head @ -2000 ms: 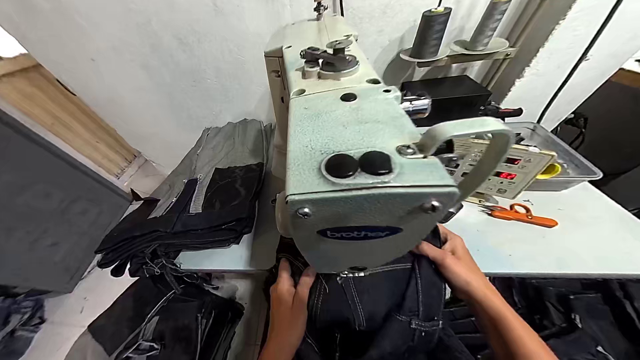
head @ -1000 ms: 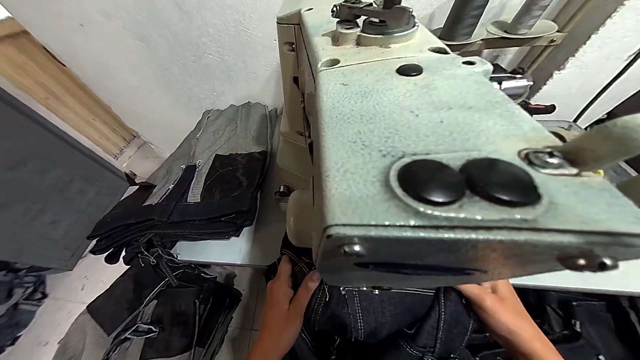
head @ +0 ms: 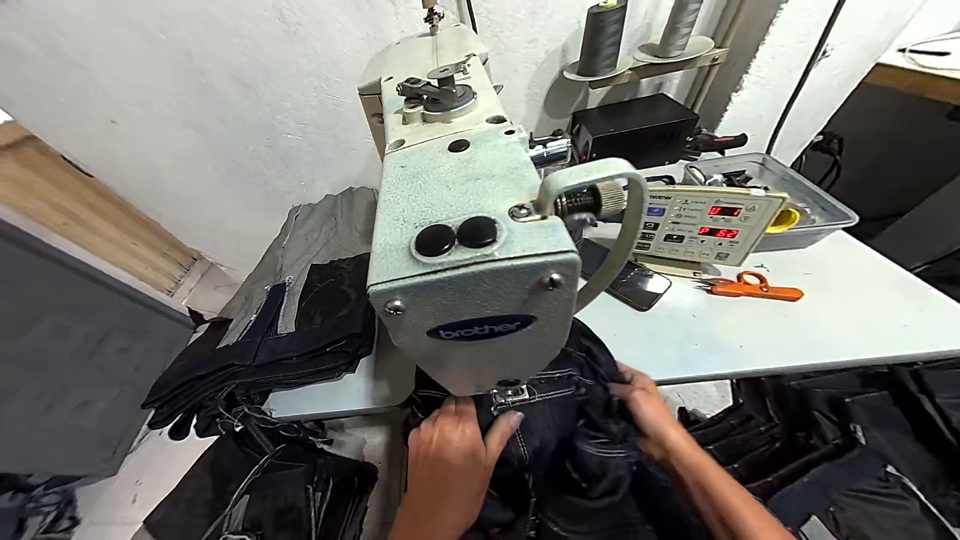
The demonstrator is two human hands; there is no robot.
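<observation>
A Brother industrial sewing machine (head: 472, 262) stands at the middle, its head over a dark denim garment (head: 555, 442) with pale topstitching. Just below the machine head, near the metal presser clamp (head: 511, 394), my left hand (head: 454, 450) presses on the denim, thumb out to the right. My right hand (head: 645, 405) grips the denim at the right side, its fingertips partly hidden by folds. The needle is hidden behind the machine head.
Stacked dark denim pieces (head: 300, 330) lie left of the machine, with more hanging below and denim (head: 847, 442) at lower right. On the white table (head: 847, 322) are orange thread snips (head: 757, 288), a smartphone (head: 630, 277), a control panel (head: 697, 225) and a plastic tray (head: 817, 206).
My left hand has moved right along the denim, from the garment's left side to beside the clamp. The view has shifted back from a closer look at the machine head.
</observation>
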